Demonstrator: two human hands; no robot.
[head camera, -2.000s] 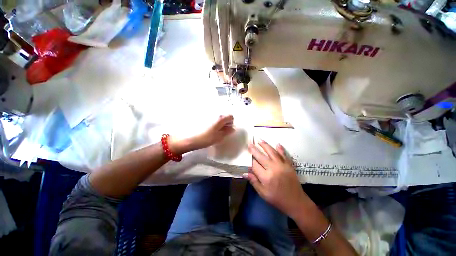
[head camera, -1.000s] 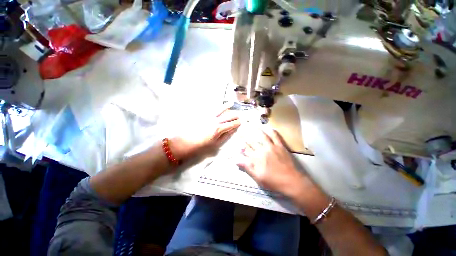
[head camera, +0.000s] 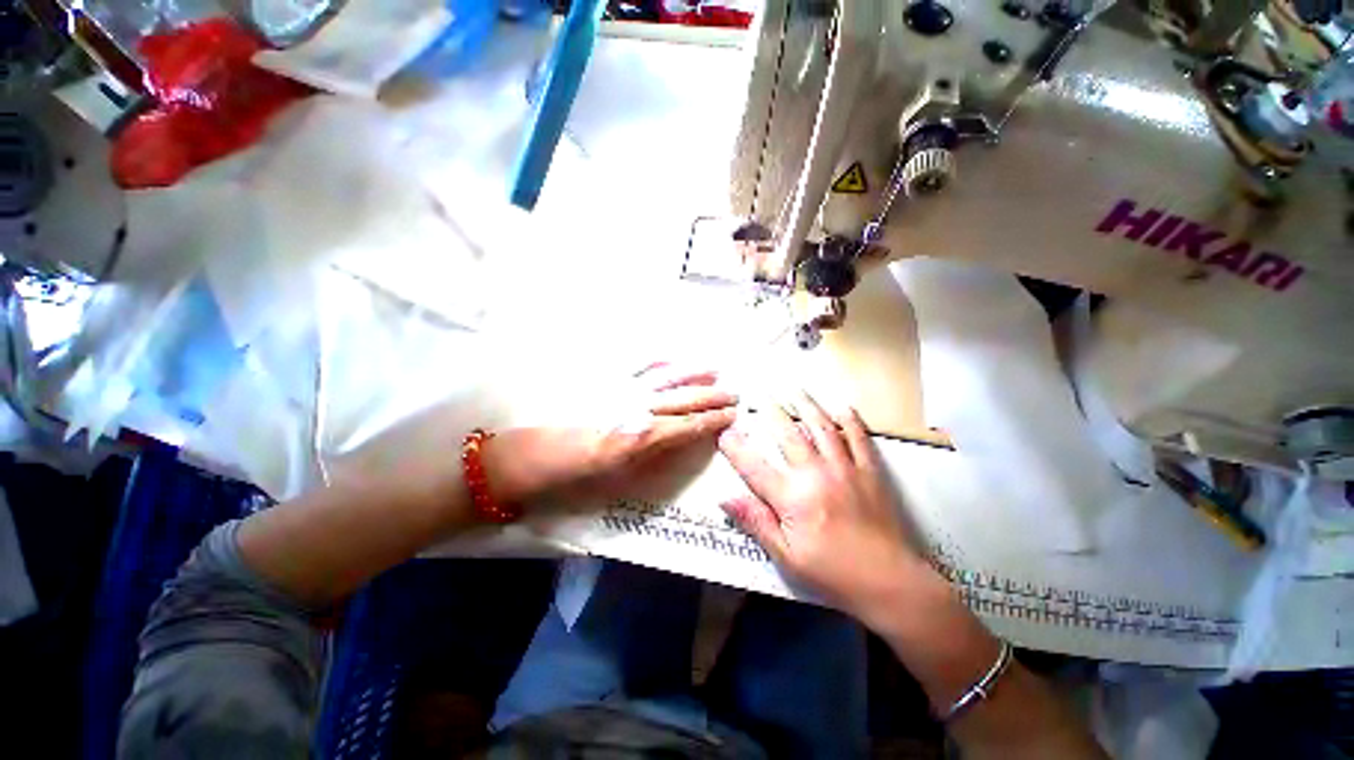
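Observation:
White fabric (head camera: 431, 356), overexposed, lies on the table left of and in front of the needle area. My left hand (head camera: 661, 428) lies flat on it, fingers pointing right. My right hand (head camera: 809, 483) lies palm down just right of it, the fingertips of both hands nearly touching, in front of the presser foot (head camera: 787, 305). The fabric edges under my fingers are lost in glare. The cream sewing machine head (head camera: 1025, 164) stands behind and right of my hands.
A white panel (head camera: 995, 401) lies on the bed right of the tan plate (head camera: 876, 356). A blue bar (head camera: 557, 112) hangs left of the head. A red bag (head camera: 208, 112) lies upper left. Pens (head camera: 1210, 502) lie at right. Printed ruler marks (head camera: 1084, 609) run along the front edge. A blue crate (head camera: 193, 549) is below left.
Over two seconds my hands have come together in front of the needle, the left now flat and extended. Since one second ago they sit slightly nearer the front edge. The camera view has shifted.

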